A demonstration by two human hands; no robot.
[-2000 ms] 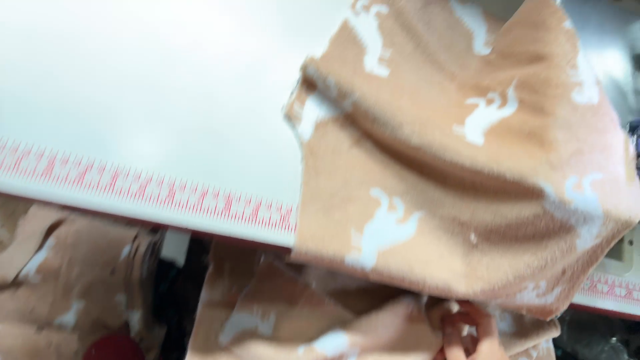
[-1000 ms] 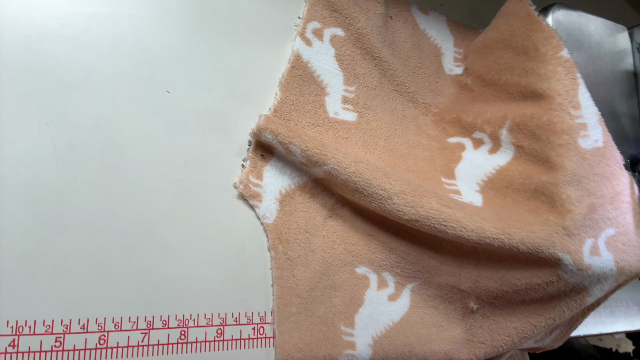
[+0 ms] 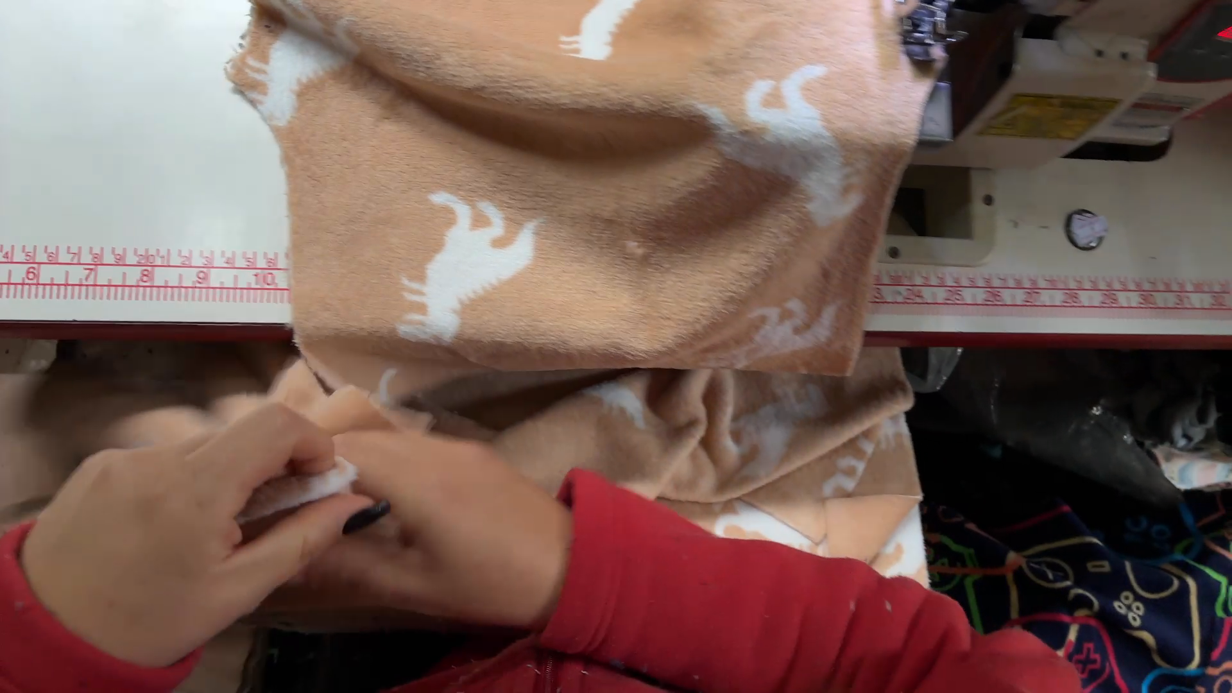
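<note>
A tan plush fabric piece with white animal shapes [image 3: 597, 221] lies over the front edge of a sewing table, its right side by the sewing machine's presser foot [image 3: 929, 29]. Below the edge, my left hand [image 3: 183, 520] pinches a small fold of pale fabric [image 3: 298, 489] between thumb and fingers. My right hand [image 3: 433, 520] touches it from the right, with its fingers blurred and partly hidden, so its hold is unclear. More of the same printed fabric [image 3: 674, 443] hangs behind my hands, in creased layers.
A red-marked measuring tape [image 3: 1059, 292] runs along the table's front edge. The machine head [image 3: 1049, 87] stands at the upper right, above a cover plate [image 3: 938, 217]. Dark fabric with colourful line drawings [image 3: 1088, 597] and a clear plastic bag [image 3: 1039, 414] lie at the lower right.
The view has shifted down and right from one second ago. Both hands are now in view together below the table edge; two seconds ago only part of one hand showed at the fabric's lower edge.
</note>
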